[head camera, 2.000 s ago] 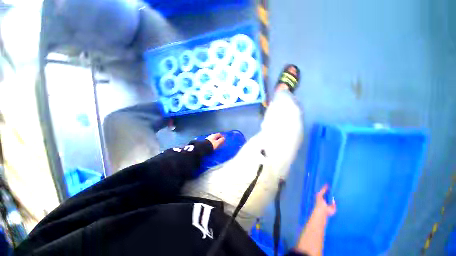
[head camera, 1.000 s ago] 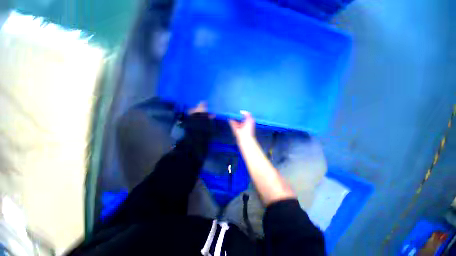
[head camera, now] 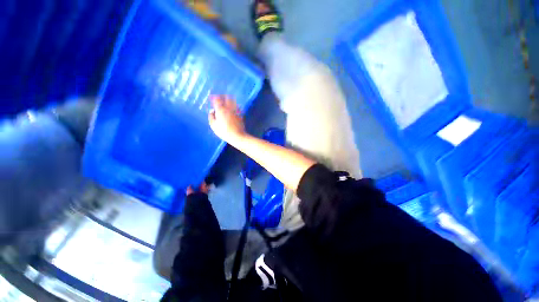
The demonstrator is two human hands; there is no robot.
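Note:
A large, empty blue crate [head camera: 156, 127] lies at a slant in front of me, left of centre, its near corner by my left hand. My left hand [head camera: 198, 188] is at the crate's near rim and seems to grip it; the black sleeve and the rim hide most of it. My right hand [head camera: 226, 118] is blurred, held over the crate's right side with the fingers loosely apart and nothing seen in it.
Another blue crate with a white sheet [head camera: 405, 68] stands at the upper right, with stacked blue crates [head camera: 484, 171] below it. A blue stool [head camera: 270, 200] is between my legs. My foot [head camera: 267, 20] is beyond the held crate's right edge. A white-topped surface [head camera: 103, 253] is at lower left.
The view has turned. The crate, held by both hands a second ago, now lies further left and slanted. My right hand has come off its near rim and is over it.

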